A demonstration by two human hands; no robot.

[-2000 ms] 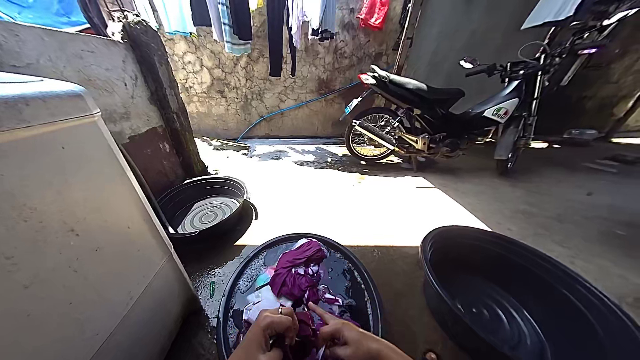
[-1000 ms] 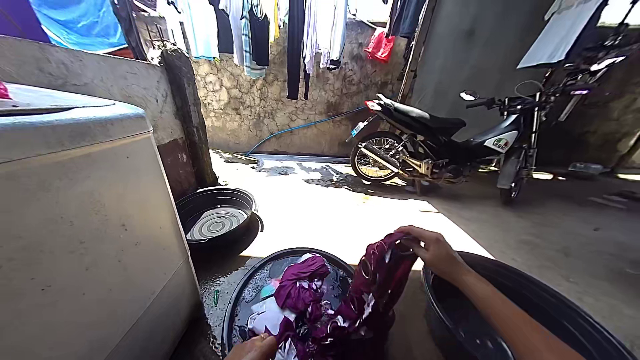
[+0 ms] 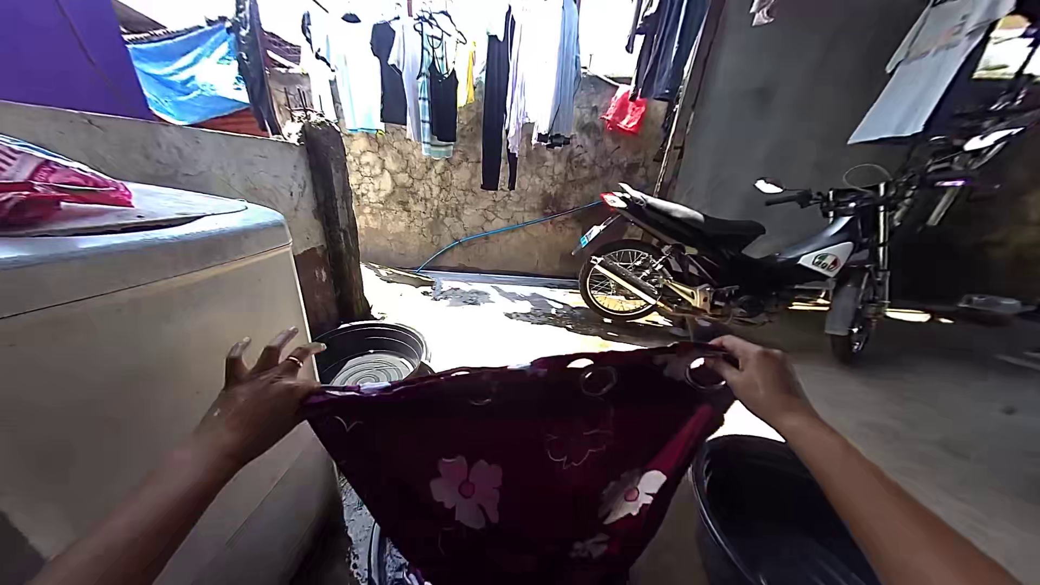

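Note:
A dark maroon cloth with pale flower prints point(image 3: 520, 463) hangs stretched between my two hands. My left hand point(image 3: 264, 398), with a ring on one finger, pinches its upper left corner, the other fingers spread. The upper right corner is gripped by my right hand point(image 3: 751, 374). Below and behind the cloth, only the left edge of a black basin point(image 3: 376, 556) shows; its contents are mostly hidden.
At left stands a pale washing machine point(image 3: 154, 349) with a red plastic bag point(image 3: 57, 183) on top. A small black tub point(image 3: 374, 349) lies beyond it, a large black tub point(image 3: 772, 512) at right. Farther off are a motorcycle point(image 3: 731, 260) and hanging clothes point(image 3: 443, 89).
Both hands have risen from the basin, and the maroon cloth, bunched there earlier, is now spread between them. The view has tilted up somewhat.

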